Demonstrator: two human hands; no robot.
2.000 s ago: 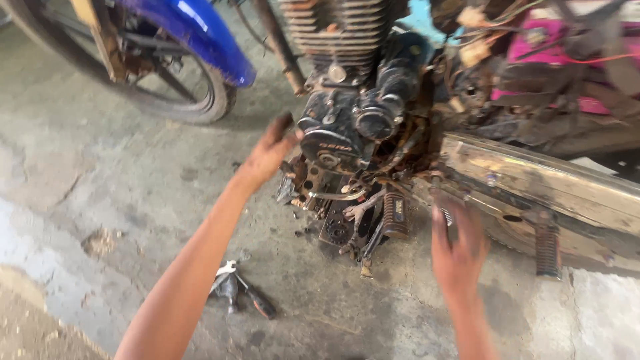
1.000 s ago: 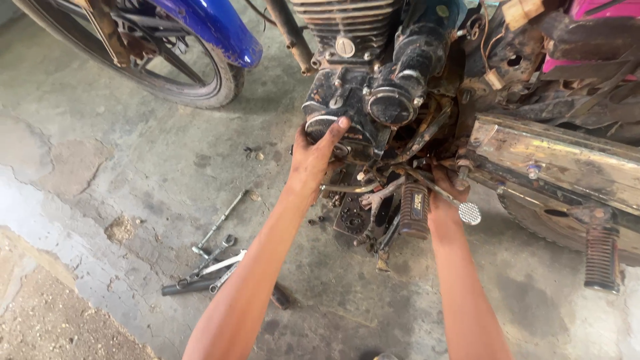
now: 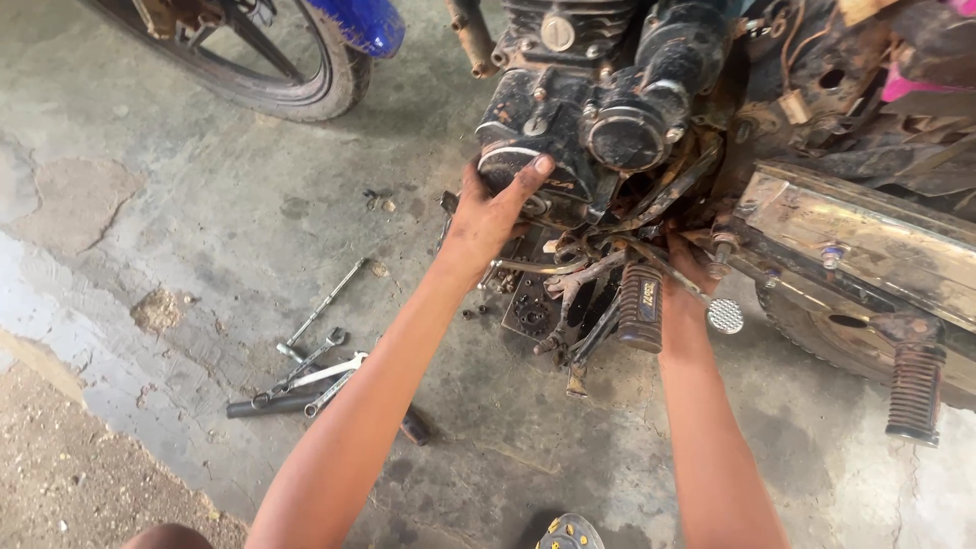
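Note:
My left hand (image 3: 492, 210) grips the lower left side of the motorcycle engine's black crankcase (image 3: 534, 99), its thumb lying across the round side cover (image 3: 512, 164). My right hand (image 3: 690, 263) reaches up behind the rubber-covered footrest (image 3: 640, 305) and the brake pedal's round ridged pad (image 3: 725, 316). Its fingertips are hidden among the frame tubes under the engine, so what they touch cannot be told. Above and between the hands sits a round black cover (image 3: 627, 139).
Wrenches (image 3: 328, 371), a T-handle socket tool (image 3: 324, 303) and a dark tube (image 3: 271, 405) lie on the concrete floor at left. A sprocket (image 3: 531, 315) and small parts lie under the engine. A second footrest (image 3: 915, 389) juts out at right; a wheel (image 3: 335, 84) stands upper left.
My left hand has closed onto the engine's lower side. My right hand has moved from in front of the brake pedal to behind the footrest. The view has shifted nearer the engine.

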